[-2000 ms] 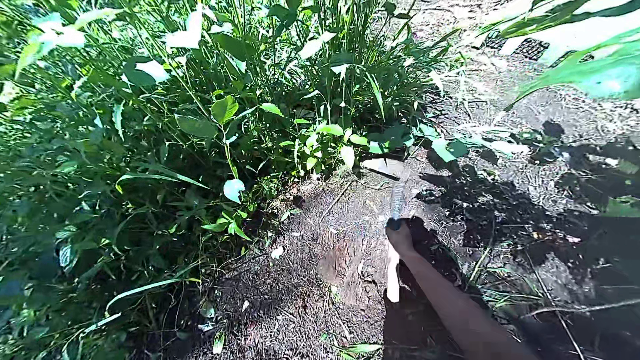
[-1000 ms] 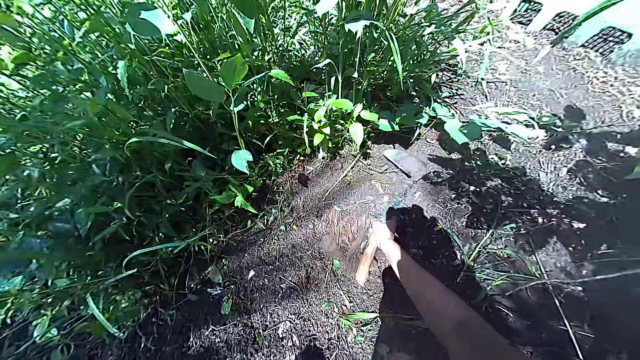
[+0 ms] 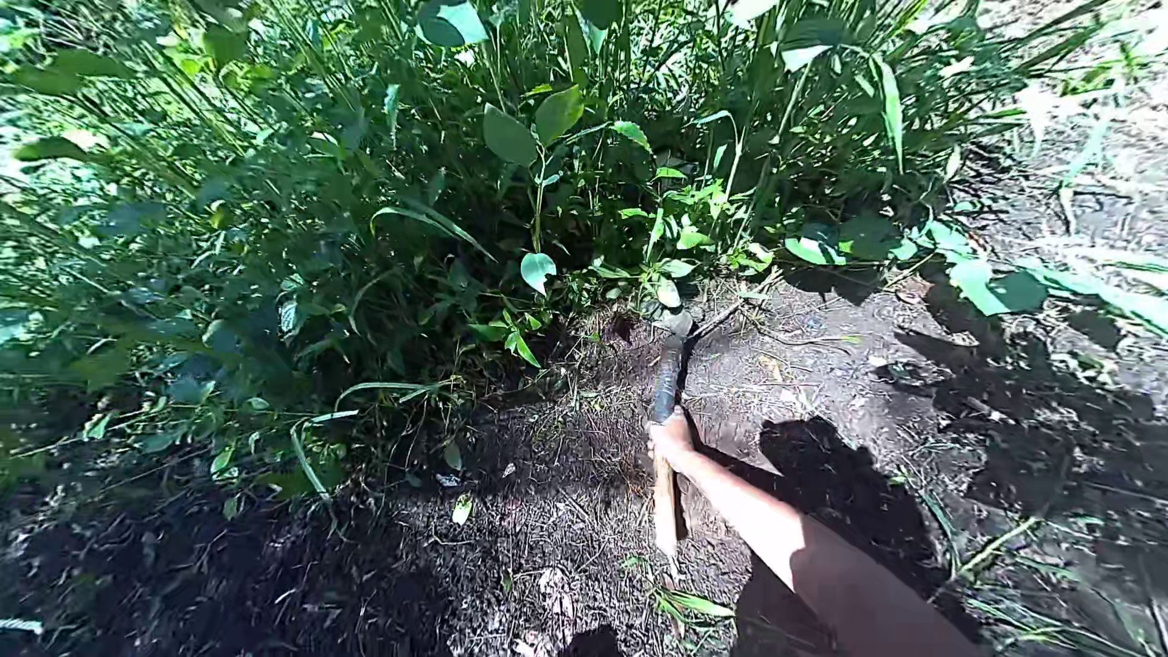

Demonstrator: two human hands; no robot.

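Note:
My right hand is closed around the pale wooden handle of a hand tool. The handle's butt points toward the bottom of the view. Above the fist the tool has a dark wrapped section, and its greyish metal head lies at the edge of the weeds, partly among low leaves. The head's exact shape cannot be told. My left hand is not in view.
Dense green weeds and grass fill the left and top. Bare soil with dry bits and small roots spreads below and to the right. Broad leaves trail over the ground at right, and a thin stem lies lower right.
The right hand has swung the tool: its head, over the bare soil right of the low leaves earlier, is now at the weeds' edge farther left. The view has shifted somewhat.

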